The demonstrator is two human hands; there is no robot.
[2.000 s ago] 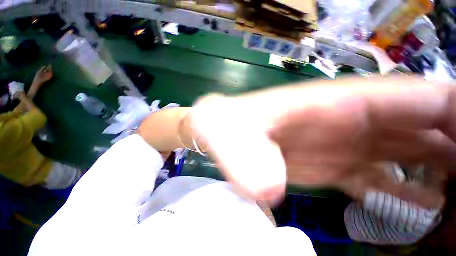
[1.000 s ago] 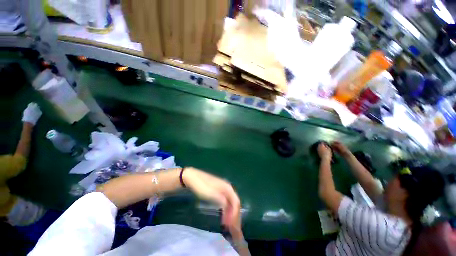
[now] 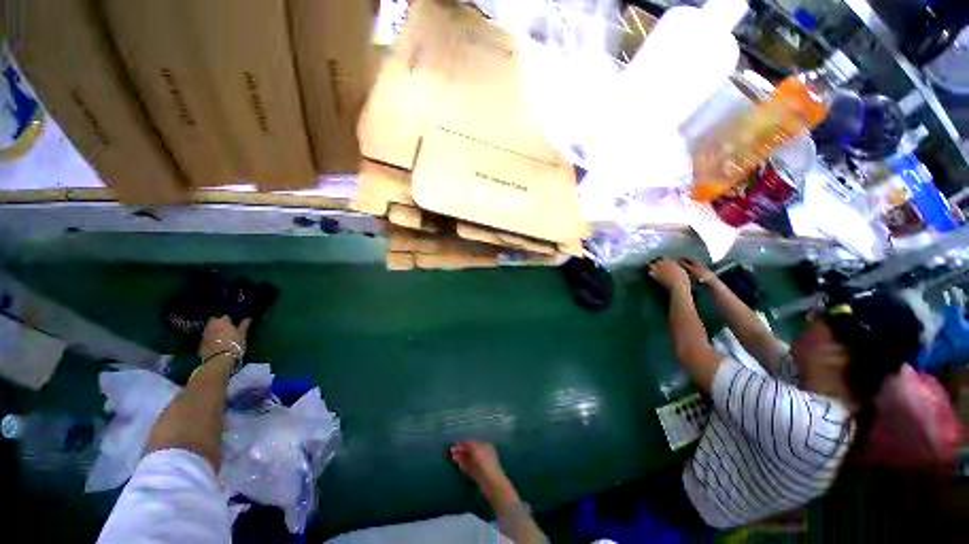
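A black desk fan (image 3: 202, 302) lies on the green conveyor belt (image 3: 372, 361) at the left, below the upright cartons. My left hand (image 3: 223, 338), with bands at the wrist, has its fingers on the fan's near edge and grips it there; the fingertips are partly lost against the black. My right hand (image 3: 475, 459) is low in the middle, over the near part of the belt, with its fingers curled. A tiny dark spot shows by its fingertips, too small to identify. Another black fan (image 3: 590, 283) lies by the shelf edge, right of centre.
Clear plastic bags (image 3: 266, 441) are heaped at left front over a blue bin (image 3: 289, 391). Flattened cartons (image 3: 494, 186) overhang the belt from the shelf. At right, a person in a striped shirt (image 3: 770, 441) reaches over the belt beside a sticker sheet (image 3: 683, 420).
My left hand has moved from the middle to the fan at the left. My right hand now shows clearly in the lower middle. The view has turned left, bringing the upright cartons further into view.
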